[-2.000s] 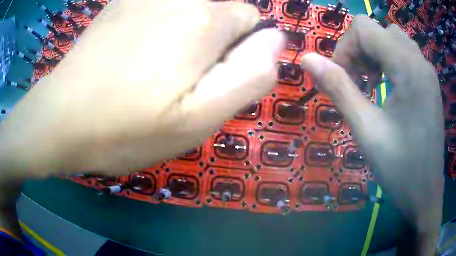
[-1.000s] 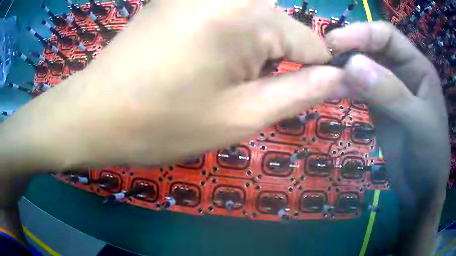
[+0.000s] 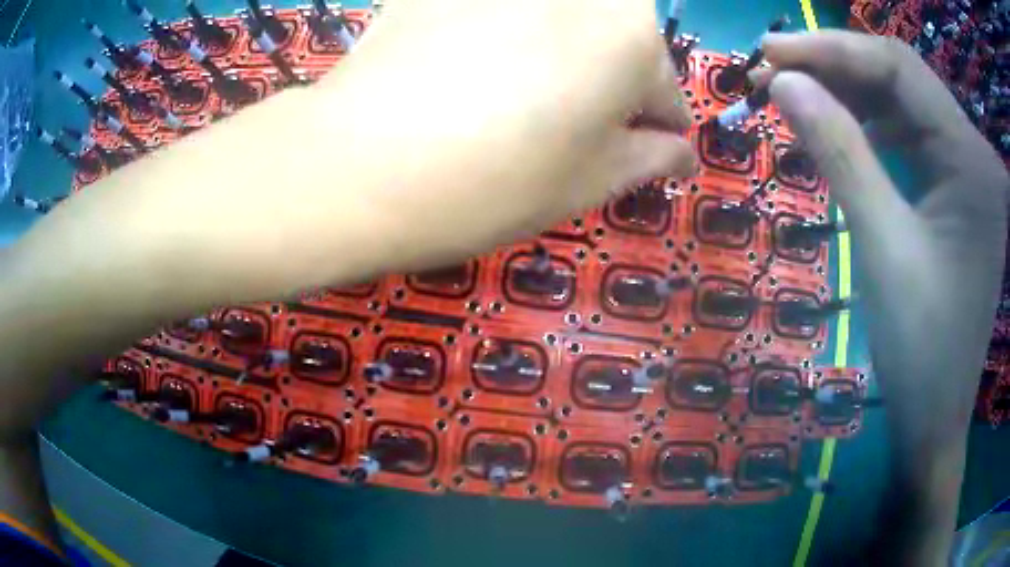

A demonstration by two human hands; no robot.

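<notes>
A large red circuit board panel lies in front of me, its units showing black rounded rings. Slim black leads with white bands stand from many units. My left hand reaches over the panel's upper middle, back of the hand towards me; its palm and most fingers are hidden, so what it holds cannot be seen. My right hand is at the upper right, thumb and forefinger at the upper end of a slim lead with a white band, tilted over a unit.
A second group of red panels, crowded with leads, lies at the upper right beyond a yellow line. A clear plastic bag is at the far left edge. The green tabletop shows along the near side.
The hands were together over a dark piece and are now apart, the left further left. The banded lead shows at the right fingertips. More of the panel is uncovered.
</notes>
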